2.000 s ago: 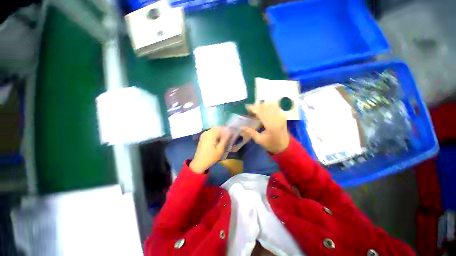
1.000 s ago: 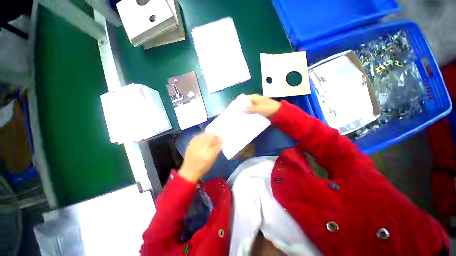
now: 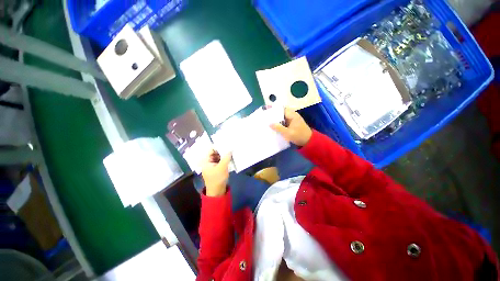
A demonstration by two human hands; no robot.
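A white paper sheet [image 3: 251, 140] is held spread between both hands above the bench's near edge. My left hand [image 3: 216, 171] grips its left end and my right hand [image 3: 294, 128] its right end. Small white slips [image 3: 198, 152] lie just left of the sheet, partly behind my left hand, beside a dark brown card [image 3: 185, 128]. The centre leaflet stack [image 3: 215, 82] lies flat on the green bench. The left leaflet stack [image 3: 141, 169] sits at the bench edge. A beige punched card [image 3: 288, 85] lies beyond my right hand.
A blue parts crate [image 3: 378, 155] on the right holds an open carton [image 3: 404, 93] of white papers and shiny polybags [image 3: 433, 63]. A plain blue tray [image 3: 307, 22] is behind it. A punched card stack [image 3: 129, 66] and a blue basket [image 3: 143, 17] stand at the far bench.
The sheet, a smaller white rectangle a second ago, now spans wider between both hands. My left hand has moved beside the white slips. The camera view has shifted and rotated.
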